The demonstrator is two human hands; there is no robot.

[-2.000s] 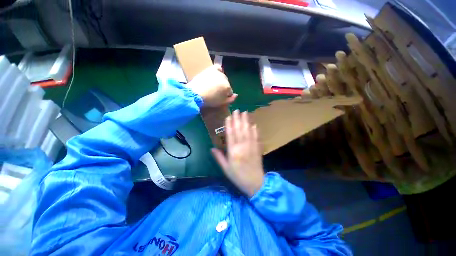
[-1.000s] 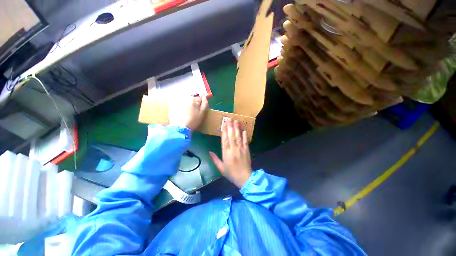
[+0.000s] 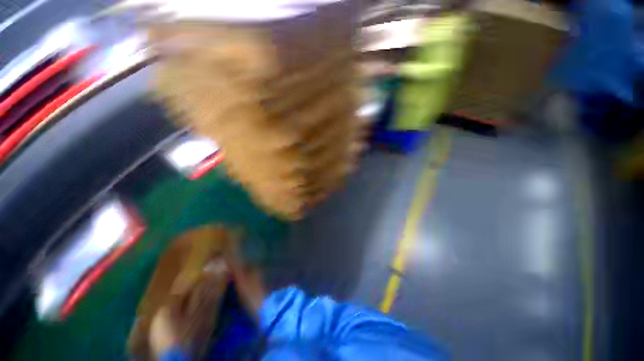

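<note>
The frame is strongly blurred. A brown cardboard carton (image 3: 194, 247) lies at the lower left over the green bench top. My left hand (image 3: 166, 326) is on its near left part, small and cut off by my sleeve. It seems to hold the carton, its fingers indistinct. My right hand (image 3: 243, 276) is at the carton's right side; whether it grips or only touches cannot be told. A small whitish patch (image 3: 215, 266) shows on the carton by my right hand, too blurred to identify.
A tall stack of brown cartons (image 3: 268, 106) stands beyond my hands. White units with red rims (image 3: 95, 250) lie on the green bench (image 3: 166, 201) at left. Grey floor (image 3: 480, 247) with yellow lines is at right. A person in blue (image 3: 600, 49) is at the upper right, near a large brown box (image 3: 505, 60).
The view has swung right, bringing in more floor and the person. My hands and the carton now appear lower left. The carton's raised flap no longer shows as a distinct upright panel.
</note>
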